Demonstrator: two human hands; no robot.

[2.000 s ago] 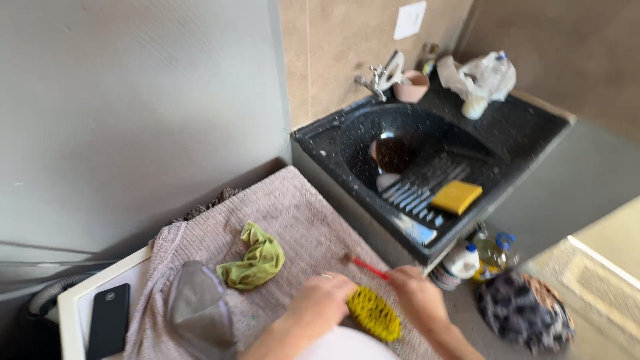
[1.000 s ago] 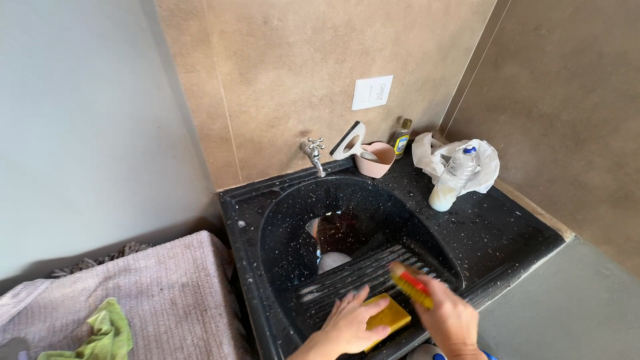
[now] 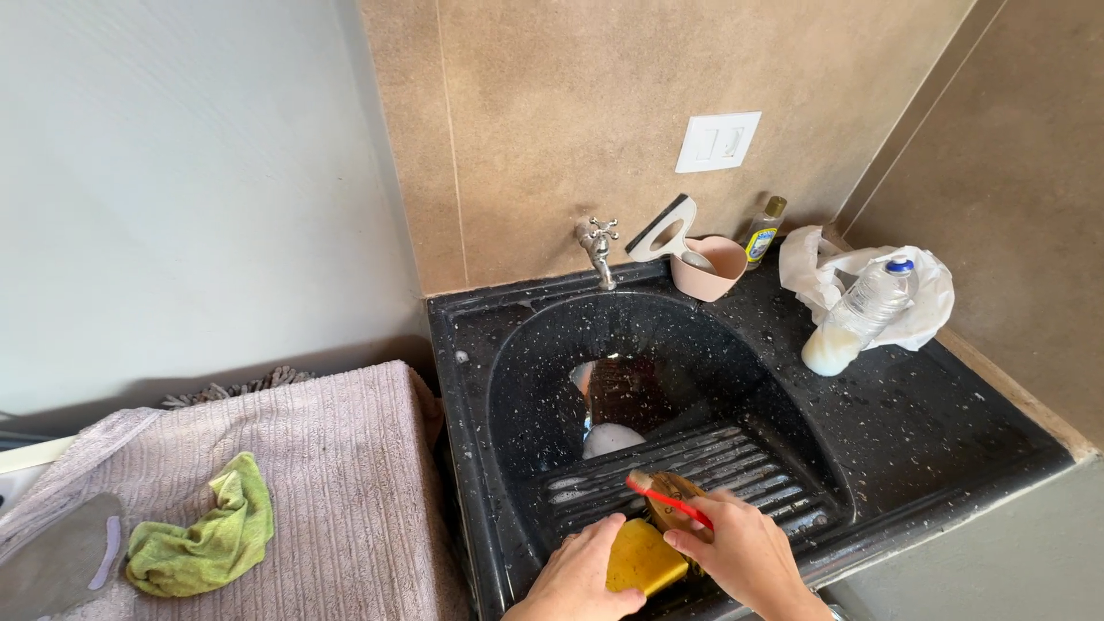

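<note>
Over the ribbed washboard [image 3: 716,474] of the black speckled sink, my right hand [image 3: 746,552] holds a red toothbrush [image 3: 681,503] together with a wooden-backed scrub brush [image 3: 671,496]. My left hand [image 3: 582,569] rests its fingers on a yellow sponge [image 3: 642,559], thumb at its lower edge. The sponge lies just left of the scrub brush, at the near end of the washboard. Water and white suds [image 3: 611,440] sit in the basin beyond. Most of the scrub brush's bristles are hidden.
A metal tap [image 3: 598,250] stands behind the basin. Beside it are a pink pot [image 3: 709,267] with a squeegee [image 3: 668,231], a small bottle [image 3: 764,233], a plastic bag [image 3: 923,302] and a clear plastic bottle [image 3: 854,319]. Left, a green cloth [image 3: 207,535] lies on a mauve towel [image 3: 345,483].
My hands have moved from over the towel to the sink's washboard, the right one carrying the toothbrush and the scrub brush. My left hand has come onto the sponge. The view has swung right.
</note>
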